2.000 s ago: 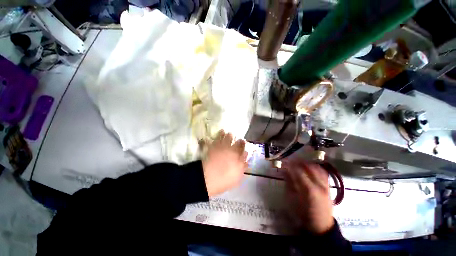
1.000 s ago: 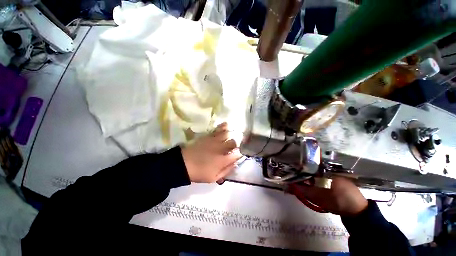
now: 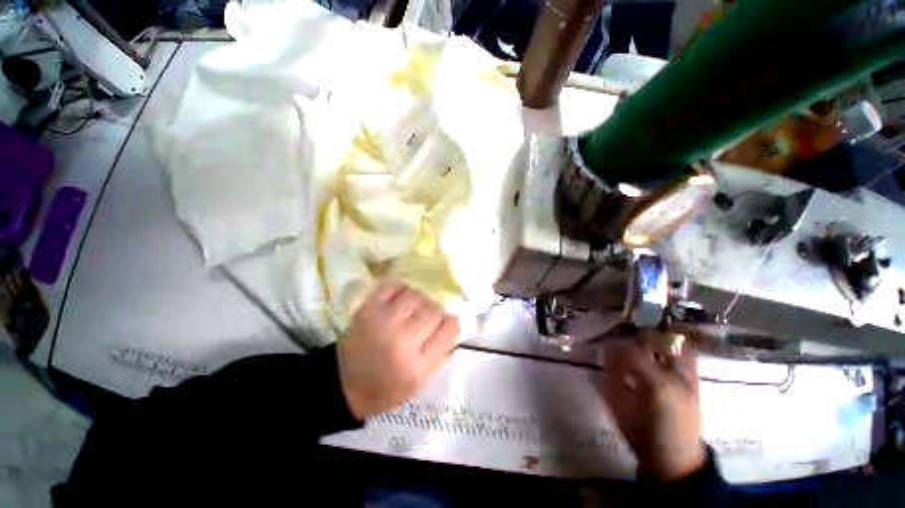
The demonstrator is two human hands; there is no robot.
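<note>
The cream-white garment piece [image 3: 243, 149] lies bunched on the table left of the machine head [image 3: 531, 213], with yellowish shadows in its folds. My left hand [image 3: 397, 342] is on the cloth's near edge, fingers curled on a fold, left of the presser foot area [image 3: 556, 322]. My right hand [image 3: 655, 397] is blurred, under the machine arm right of the needle area. Its fingertips are partly hidden by the machine, and I cannot tell whether it holds anything. The dark red handles are not clearly visible now.
The white table [image 3: 109, 288] has a printed ruler [image 3: 466, 422] along its front edge. A green cylinder [image 3: 695, 109] and a brown rod [image 3: 556, 55] rise above the head. A round gauge [image 3: 670, 208] is on the head. Purple items [image 3: 60, 233] lie far left.
My left hand has moved slightly left and nearer the front edge. My right hand has drawn back from the red handles and turned upright. The cloth folds near the needle have shifted.
</note>
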